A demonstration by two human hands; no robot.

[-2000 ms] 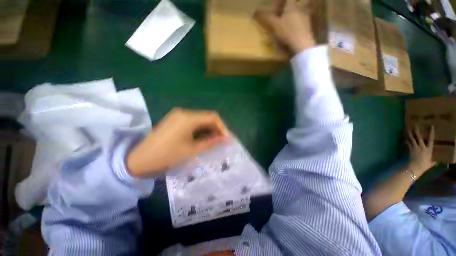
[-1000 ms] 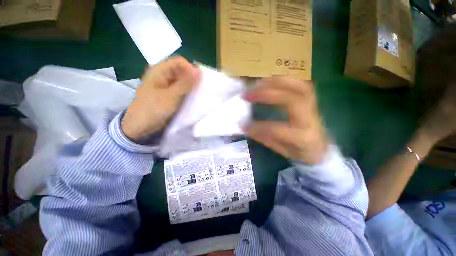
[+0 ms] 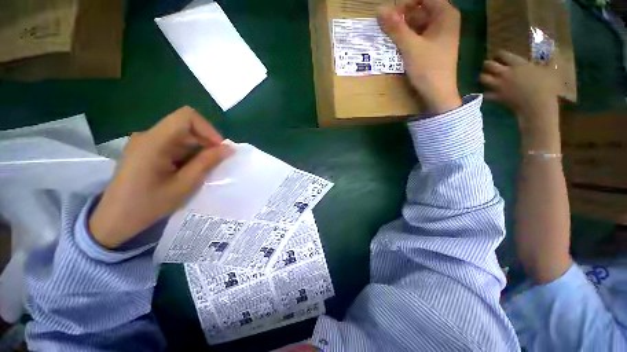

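My left hand point(image 3: 165, 175) pinches the blank upper corner of a label sheet point(image 3: 237, 189); printed labels remain on its right and lower parts. The sheet overlaps a stack of label sheets point(image 3: 265, 302) in front of my body. My right hand point(image 3: 430, 58) is over a brown carton point(image 3: 368, 100) at the top centre, its fingertips at the upper right of a white printed label point(image 3: 364, 48) lying on the carton. Whether the fingers still touch the label is unclear.
Blank white backing paper point(image 3: 213, 55) lies at upper left, more liners point(image 3: 48, 155) at the left edge. Brown cartons point(image 3: 41, 31) are at top left. A neighbouring worker's hand point(image 3: 522, 82) is at a labelled carton point(image 3: 567, 51) on the right.
My right hand has moved up and right to the carton, which now bears a label. My left hand has moved down and left with the sheet. The neighbour's arm has reached forward to a carton.
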